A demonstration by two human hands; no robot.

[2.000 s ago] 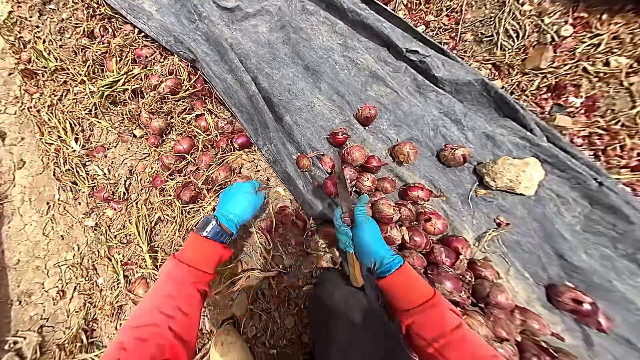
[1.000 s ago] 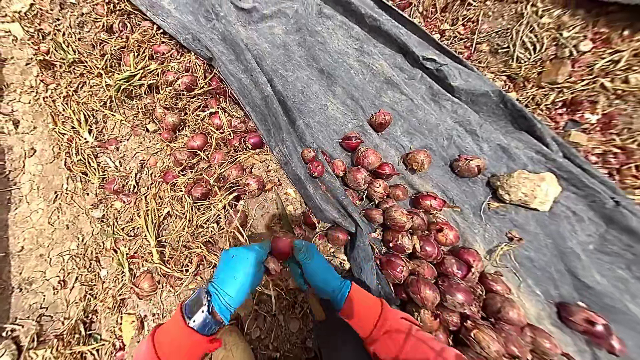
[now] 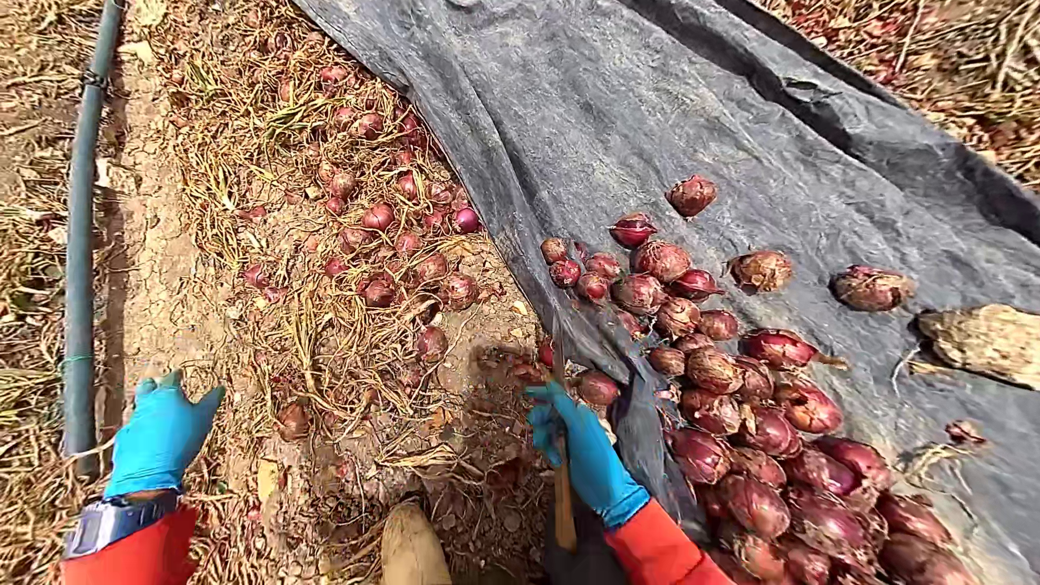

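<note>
My left hand [image 3: 162, 435], in a blue glove with a watch at the wrist, hangs over the ground at the lower left, fingers apart and holding nothing. My right hand [image 3: 581, 447], also blue-gloved, grips a knife [image 3: 562, 496] with a wooden handle; its thin blade points up the view. Just right of that hand a heap of red onions [image 3: 756, 504] lies on a dark plastic sheet [image 3: 609, 122]. More red onions [image 3: 378, 217] lie among dry stalks on the soil, left of the sheet. A loose onion [image 3: 598, 387] rests by the sheet's edge, above my right hand.
A pale stone [image 3: 987, 343] weighs on the sheet at the right. A dark hose or pipe [image 3: 80, 244] runs down the left side. The toe of a tan boot [image 3: 413, 548] shows at the bottom. Folds run along the sheet's far edge.
My hands were together at an onion one second ago; now they are apart, the left one away to the left and without an onion. The view has shifted left.
</note>
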